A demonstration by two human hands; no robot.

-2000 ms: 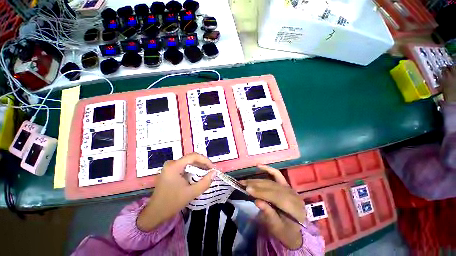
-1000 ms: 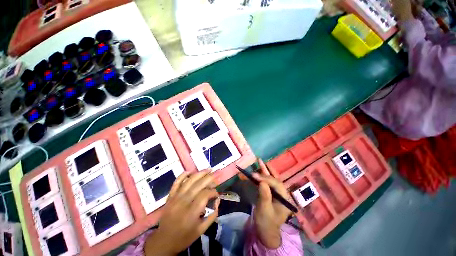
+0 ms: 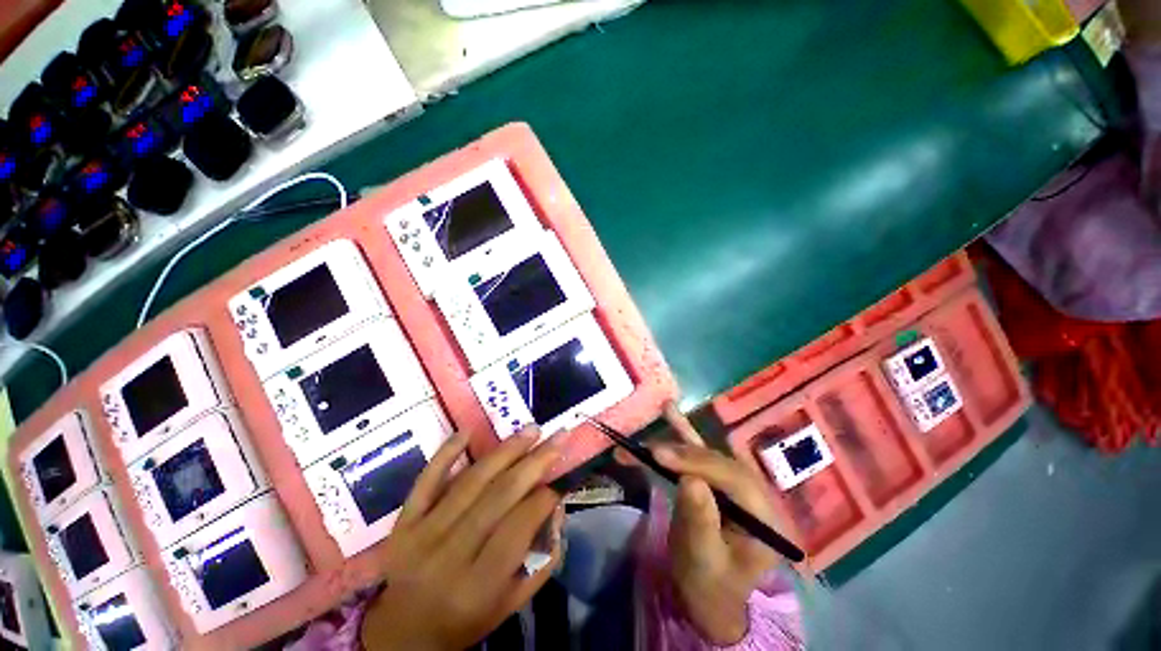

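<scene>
A pale camera [image 3: 554,382] lies screen up at the front of the right column of a salmon-pink foam tray [image 3: 649,363]. My right hand [image 3: 713,534] holds dark tweezers [image 3: 745,519]. Their tip is at this camera's lower edge; contact cannot be told. My left hand [image 3: 465,547] lies palm down over the tray's front edge, its fingertips at the same camera's lower left corner. A small white piece [image 3: 541,556] shows between its thumb and palm, mostly hidden. Other pale cameras [image 3: 337,388] lie in columns, screens up.
A red-pink compartment tray [image 3: 870,471] with a few small units is at lower right. Black units with lit digits [image 3: 140,134] stand on a white board at upper left. A white cable [image 3: 210,229] runs behind the foam tray. A yellow bin [image 3: 1025,23] and another person's sleeve [image 3: 1082,242] are at right.
The view has swung right and moved closer to the foam tray. My left hand has gone from the striped white sheet to the tray's edge. The tweezers' tip has come to the front right camera.
</scene>
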